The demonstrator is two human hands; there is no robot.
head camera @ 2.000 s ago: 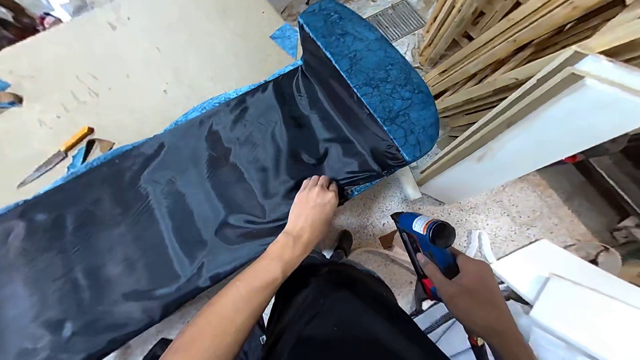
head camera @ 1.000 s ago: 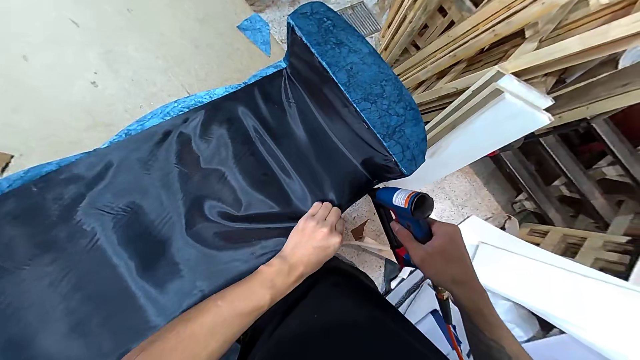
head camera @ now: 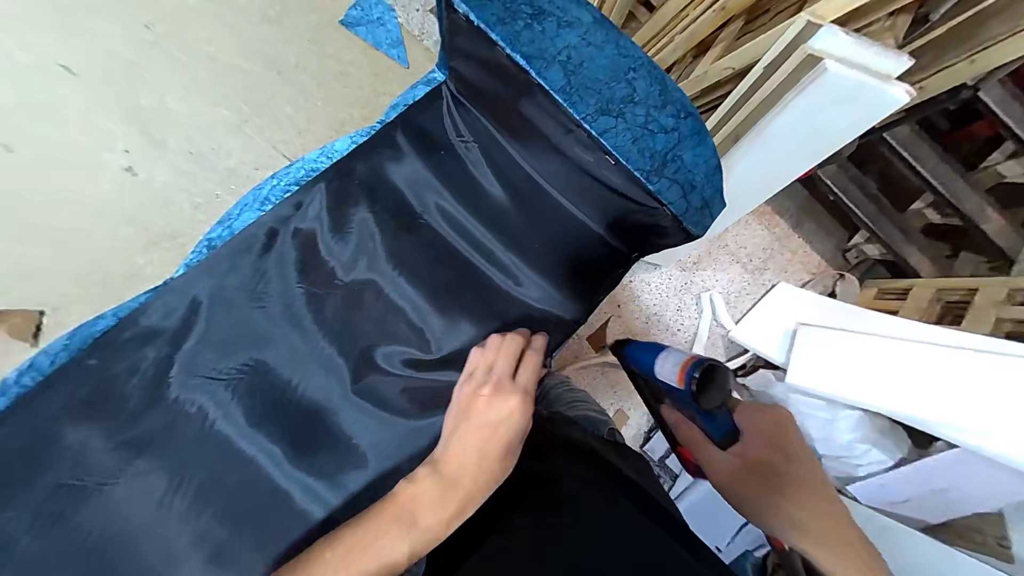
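Observation:
A shiny black lining fabric [head camera: 320, 320] covers the underside of a long upholstered furniture piece, wrinkled near its middle. Blue patterned upholstery [head camera: 632, 96] covers its curved end panel, and a blue strip runs along the far edge. My left hand [head camera: 496, 392] presses its bent fingertips on the black fabric at the near edge; whether they pinch the cloth is hidden. My right hand [head camera: 744, 456] grips a blue and black pneumatic staple gun [head camera: 680, 384], held off the fabric to the right of my left hand.
The piece lies on a pale worktable [head camera: 200, 104] bearing a blue fabric scrap [head camera: 380, 32]. Wooden strips [head camera: 736, 48] are piled at the upper right. White boards [head camera: 904, 384] and a plastic bag [head camera: 840, 432] lie at the right, above a speckled floor [head camera: 720, 264].
The staple gun was close to the edge near the end panel one second ago and is now apart from it. My left hand now rests farther from the end panel along the near edge.

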